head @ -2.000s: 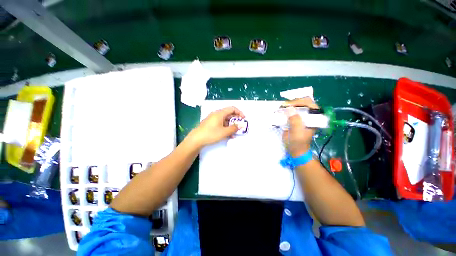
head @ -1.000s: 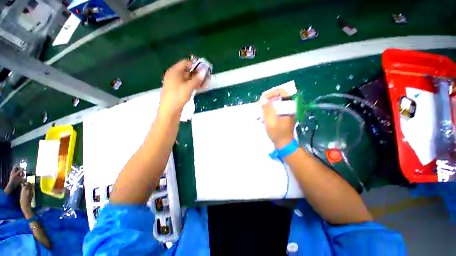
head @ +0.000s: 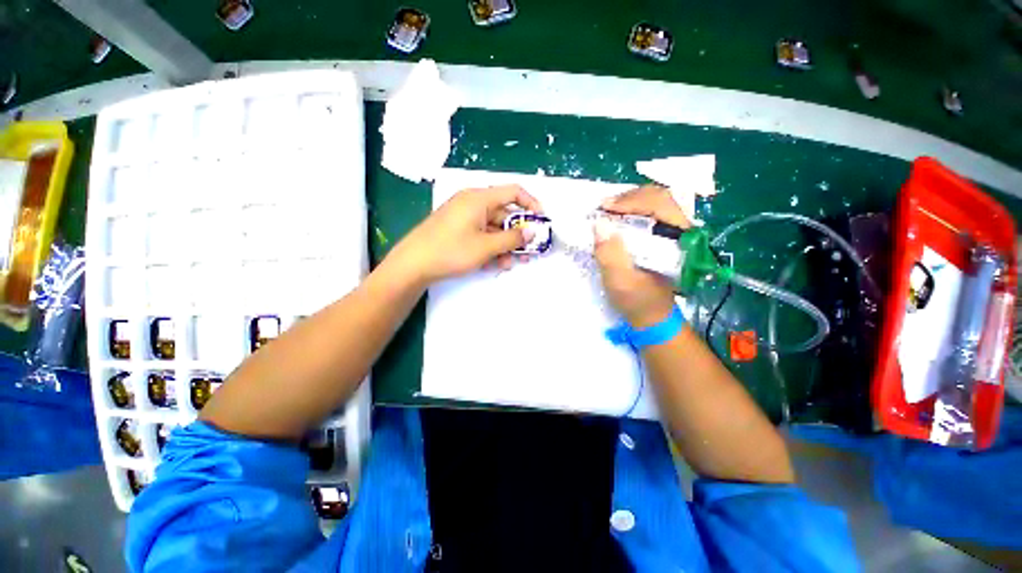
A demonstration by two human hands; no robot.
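My left hand (head: 476, 233) holds a small dark and silver electronic module (head: 531, 232) in its fingertips above the white work paper (head: 527, 336). My right hand (head: 637, 260) holds a clear-white dispensing syringe (head: 659, 249) like a pen. Its front end points left toward the module, with a gap between them; the fine tip is too blurred to make out. A bright green adapter head (head: 700, 262) is on the rear of the barrel, joined to a clear air hose (head: 784, 293). A blue strap is on my right wrist.
A white blister tray (head: 230, 213), partly filled with modules, is at left. A crumpled tissue (head: 418, 125) lies beside it. Modules lie on the green conveyor (head: 560, 39) beyond the pale rail. A red bin (head: 891, 381) is right, a yellow bin (head: 45, 213) far left. An orange-red piece (head: 743, 345) lies by the hose.
One second ago my left hand was over the rail with a module; now it is back above the paper with one. The syringe remains in my right hand. The camera view has shifted.
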